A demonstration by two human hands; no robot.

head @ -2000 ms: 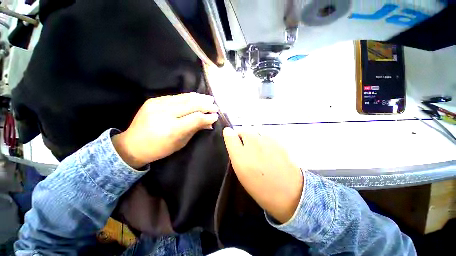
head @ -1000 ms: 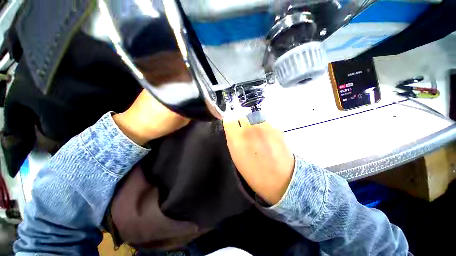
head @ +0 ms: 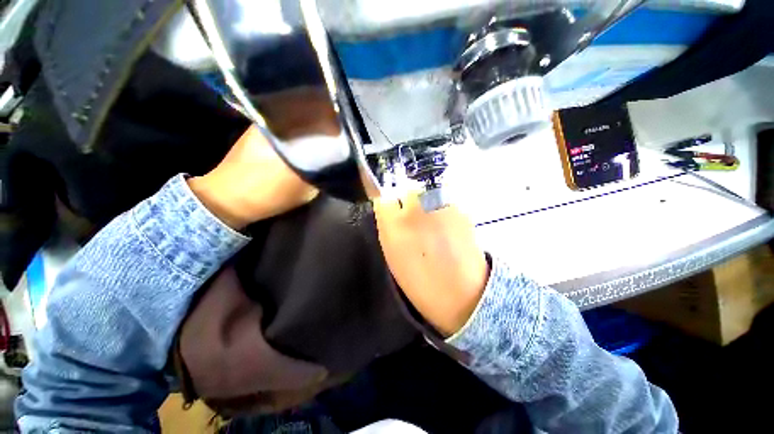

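Note:
A black garment body [head: 331, 280] hangs from the table's front edge over my lap, with a purplish-brown flap [head: 233, 343] at its lower left. My left hand [head: 259, 182] lies on the cloth at the left; its fingers are hidden behind a shiny metal part of the machine. My right hand [head: 431, 258] lies at the cloth's right edge, just below the needle area [head: 412, 165]; its fingertips are lost in glare and behind the machine. Whether either hand grips the cloth cannot be seen.
The white and blue machine head [head: 399, 59] with a pale ribbed knob [head: 507, 110] fills the top. A phone [head: 597, 146] stands on the white table [head: 611, 220]. Small tools with red and yellow-green handles [head: 713, 161] lie right of it. A cardboard box [head: 721, 297] is below.
The view has moved in close to the machine head, and the metal part now covers my left fingers. Both hands are up nearer the needle area. Little differs over the last second.

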